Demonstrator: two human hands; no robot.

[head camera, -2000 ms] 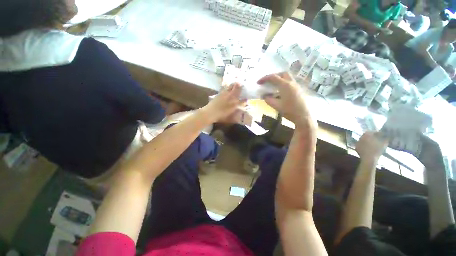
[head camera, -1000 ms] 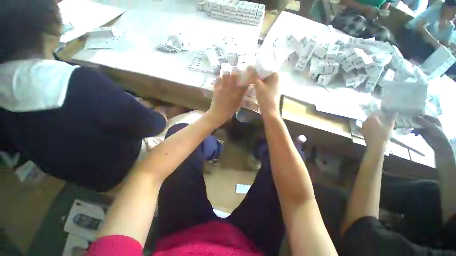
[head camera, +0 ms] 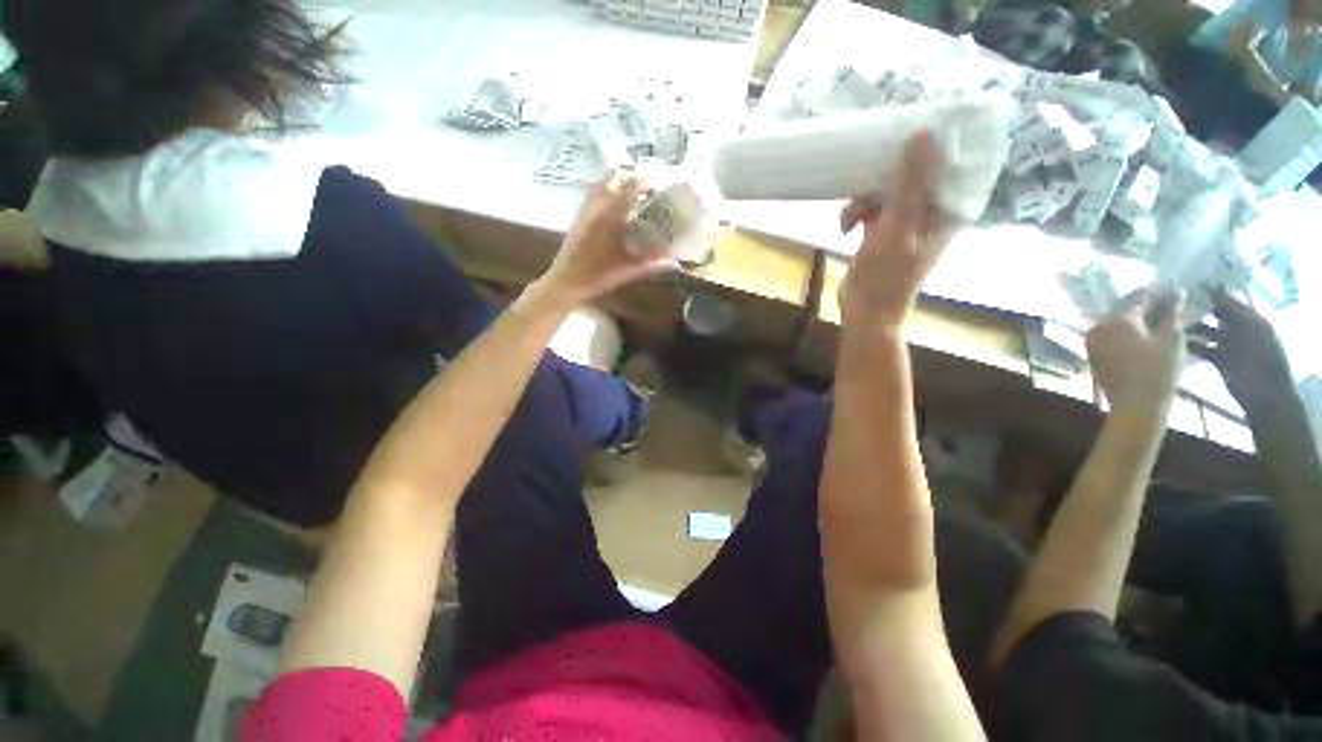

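Note:
My left hand (head camera: pixel 597 249) holds a small carton (head camera: pixel 667 221) at the table's near edge, between thumb and fingers. Its end facing me looks open, with a tan or greyish inside. My right hand (head camera: pixel 899 239) is raised to the right of it and grips a long pale piece (head camera: pixel 826 157), lying roughly level above the table. The piece is blurred, with a wider, crumpled-looking right end; I cannot tell whether it is carton, paper or wrap. The two held things are apart.
Small cartons (head camera: pixel 653 128) lie behind my left hand. A large carton heap (head camera: pixel 1066 152) covers the right table (head camera: pixel 834 36). A stacked block (head camera: pixel 682 15) stands at the back. A person (head camera: pixel 261 334) sits close left; another person's hands (head camera: pixel 1138 348) work at right.
My hands were together over the table edge and are now apart. The right hand has moved right with the long pale piece; the left has moved slightly left, showing the carton's open end.

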